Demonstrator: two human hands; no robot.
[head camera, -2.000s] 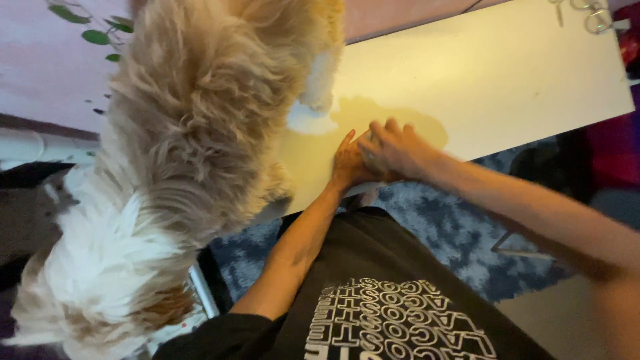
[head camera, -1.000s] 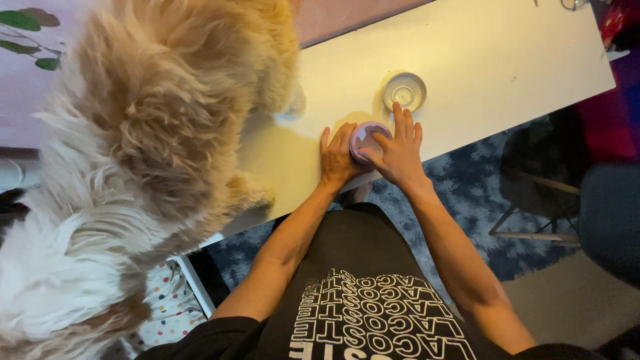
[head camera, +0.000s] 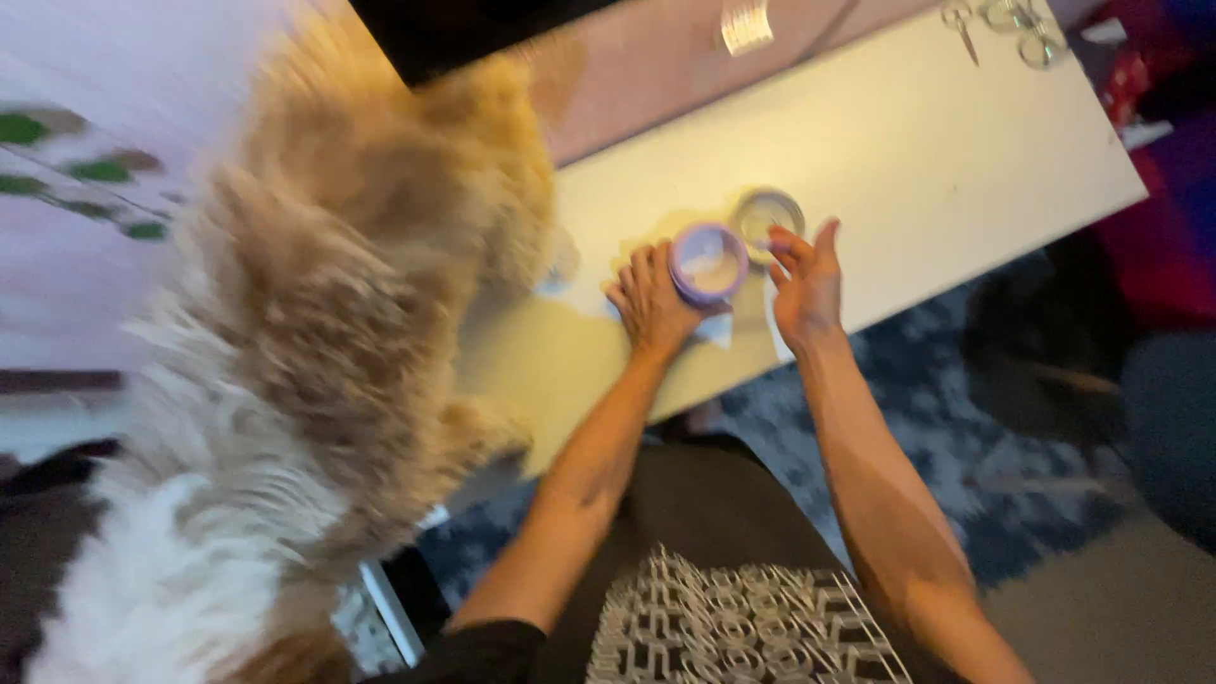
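A round purple jar (head camera: 709, 264), with its mouth up and something pale inside, is on the white table (head camera: 912, 142). My left hand (head camera: 655, 302) is shut on the jar's left side, thumb along its near edge. To the upper right of the jar lies a round lid (head camera: 766, 224), partly behind the fingers of my right hand (head camera: 807, 275). That hand is turned with its fingers apart, close to the jar and lid; a small pale bit may be at its fingertips, too blurred to tell. White paper-like pieces (head camera: 714, 331) lie below the jar.
A large long-haired dog (head camera: 351, 275), tan and white, stands along the left, its legs at the table. Several pairs of scissors (head camera: 1040, 45) lie at the far right corner. A dark chair (head camera: 1173, 427) is at the right. A dark panel (head camera: 475, 24) edges in at the top.
Two seconds ago my hands were together. My right hand, over the jar a second ago, has moved right off it, and its fingers have turned upward. My left hand stays at the jar.
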